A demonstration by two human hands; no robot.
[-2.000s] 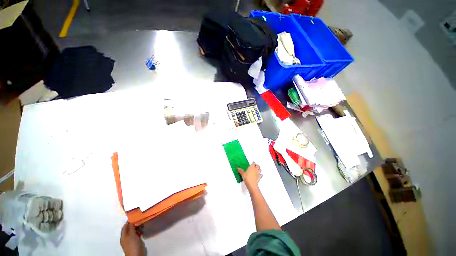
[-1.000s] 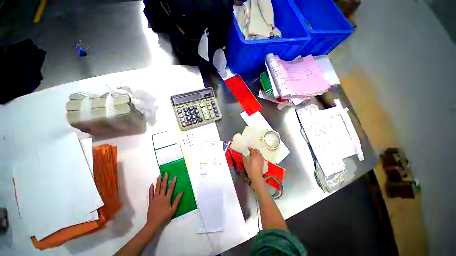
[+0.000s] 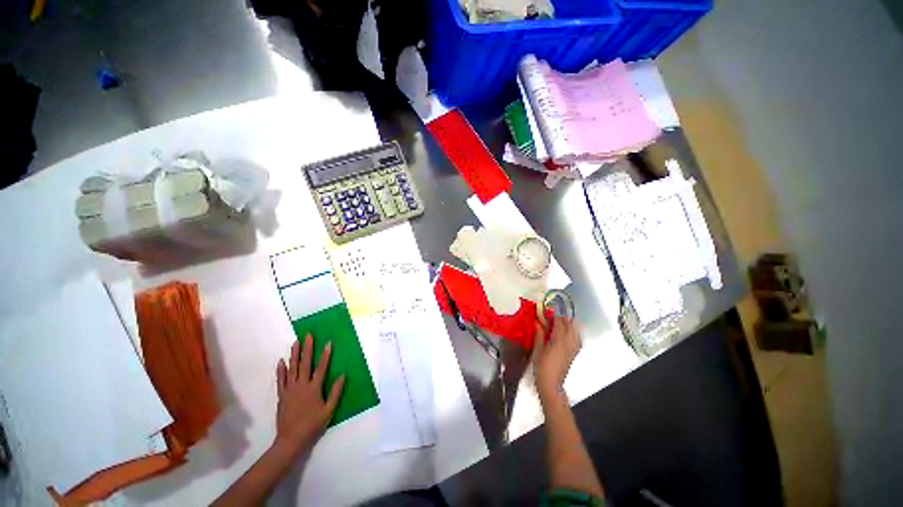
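The green card (image 3: 342,366) lies flat, its white end towards the calculator. My left hand (image 3: 307,398) rests on its left edge, fingers spread, holding nothing. My right hand (image 3: 557,354) is at the right end of the red swatch (image 3: 487,309), its fingertips at the lower edge of a second tape roll (image 3: 560,304). Whether they grip the roll or the swatch is unclear. A dark slim tool (image 3: 467,325) lies across the swatch's left part. The cream cut piece (image 3: 485,259) lies just above, with the masking tape roll (image 3: 532,257) on it.
A calculator (image 3: 363,192) and a banded grey-white bundle (image 3: 163,216) stand behind the green card. Orange pieces (image 3: 178,356) with white sheets lie left. A red strip (image 3: 468,153), pink and white pads (image 3: 599,109), paper forms (image 3: 653,248) and blue bins (image 3: 525,54) are right and behind.
The right hand has moved from the cream piece down and right to the second tape roll, uncovering the dark tool. The left hand stays on the green card. The view has shifted slightly.
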